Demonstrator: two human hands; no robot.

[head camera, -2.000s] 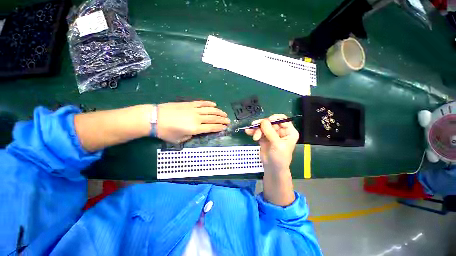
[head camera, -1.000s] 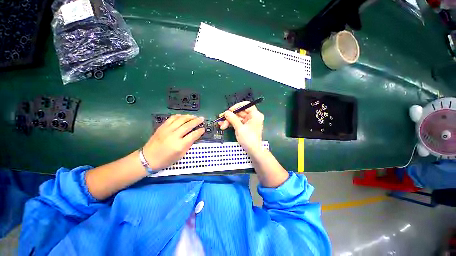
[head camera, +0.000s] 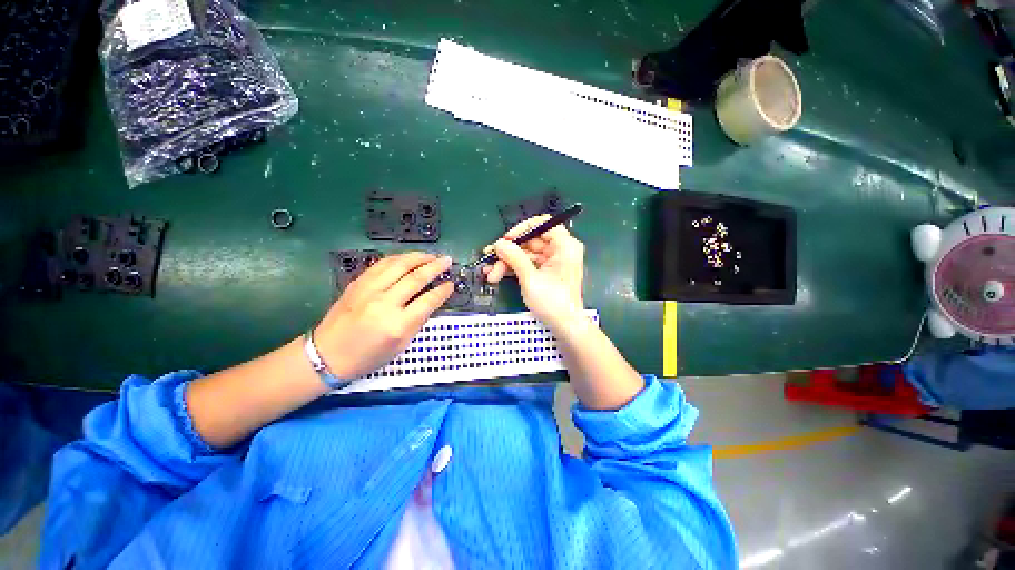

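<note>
My right hand (head camera: 539, 273) holds a thin black pen-like tool, perhaps tweezers (head camera: 543, 226). Its tip points down-left at a dark plastic housing (head camera: 476, 292) in front of me. My left hand (head camera: 384, 312) lies over the housings in this row, fingertips on or just beside that one; whether it grips anything is hidden. Another housing (head camera: 347, 264) shows behind my left hand. One housing (head camera: 403, 216) lies farther off, and one (head camera: 523, 209) is partly behind my right hand. The white dot sheet (head camera: 479, 347) lies nearest my body, partly under my left wrist.
More housings (head camera: 111, 256) lie at left, with a loose ring (head camera: 282, 218). A bag of rings (head camera: 195, 95) and dark tray (head camera: 33, 78) are upper left. White sheets (head camera: 545, 109), a tape roll (head camera: 759, 100) and black stand (head camera: 712, 50) are behind. A parts tray (head camera: 768, 256) and fan (head camera: 979, 281) are right.
My left arm has drawn back from the left, uncovering housings and a loose ring. My right hand and tool have moved left to the housing. Over the last second both hands barely moved.
</note>
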